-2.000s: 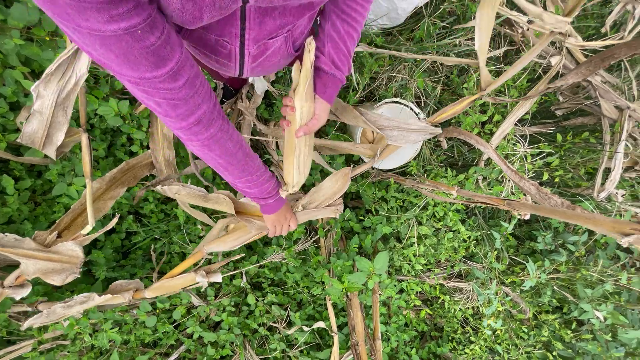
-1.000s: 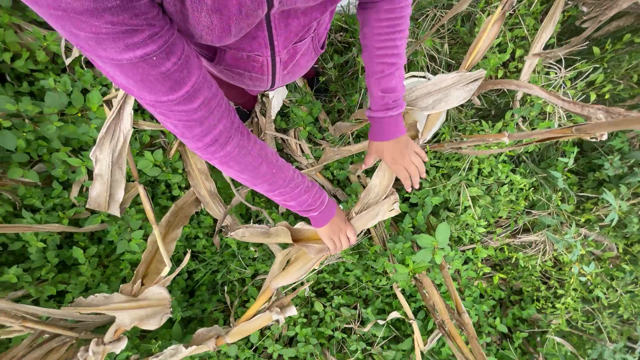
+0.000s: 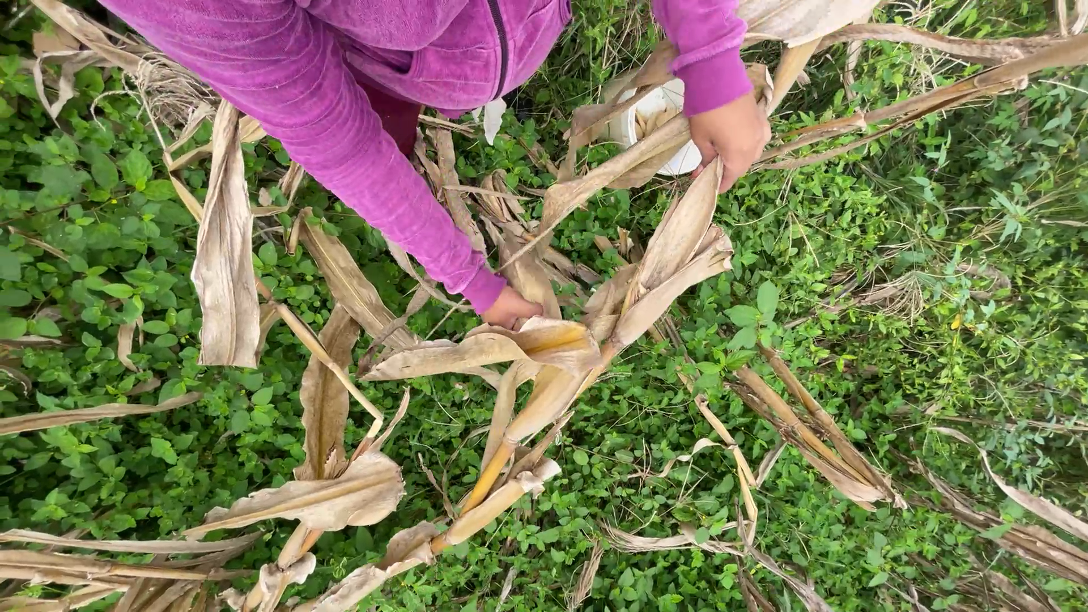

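Note:
My left hand (image 3: 729,140) is closed on the tip of a dry corn husk (image 3: 680,229), which runs down to a bent dry corn stalk (image 3: 544,408). My right hand (image 3: 512,308) is curled at the edge of a dry corn leaf (image 3: 484,350) beside that stalk, and its fingertips are partly hidden. Near my left wrist stands a white bucket (image 3: 625,127) with pale pieces inside, partly covered by dry leaves.
Low green plants (image 3: 850,340) cover the ground. A thick dry stalk (image 3: 926,102) reaches in from the right. Broken stalks (image 3: 807,425) lie below right, and a long dry leaf (image 3: 228,255) hangs at the left.
Two seconds ago my left hand held a pale, elongated husk bundle; one second ago it lay spread over the husk by the stalk. Now it has drawn back toward the bucket, fingers closed on a husk tip.

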